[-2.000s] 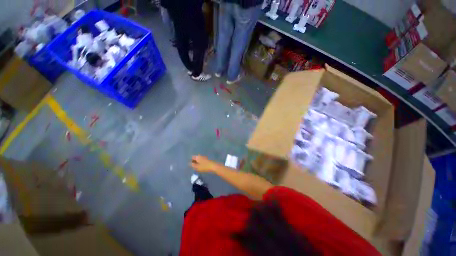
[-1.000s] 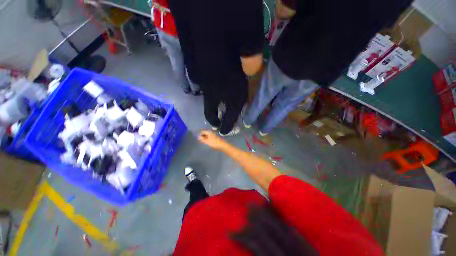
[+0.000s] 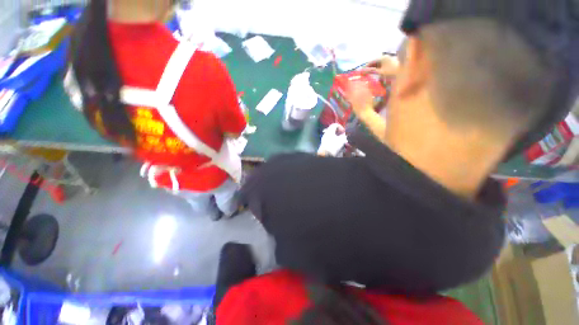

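Observation:
Neither of my hands is in view; only my red top shows at the bottom edge. Nearest in front is a green-topped bench (image 3: 246, 77). On it stands a white cylindrical unit (image 3: 300, 105). To its right is a red printed box (image 3: 338, 95), with the hands of a person in black on or beside it. Small white flat pieces (image 3: 270, 101) lie on the bench. The black-clad person's head and shoulder hide much of the bench's right part.
The person in black (image 3: 381, 216) is very close at centre right. A person in a red shirt with white straps (image 3: 171, 95) stands at the left bench. A filled blue crate (image 3: 127, 297) is at the bottom left, a round dark base (image 3: 38, 238) beyond it. Cartons (image 3: 555, 279) stand lower right.
The view has moved forward to the bench and the two people. The blue crate has shifted to the bottom edge. My outstretched arm and hand have left the picture.

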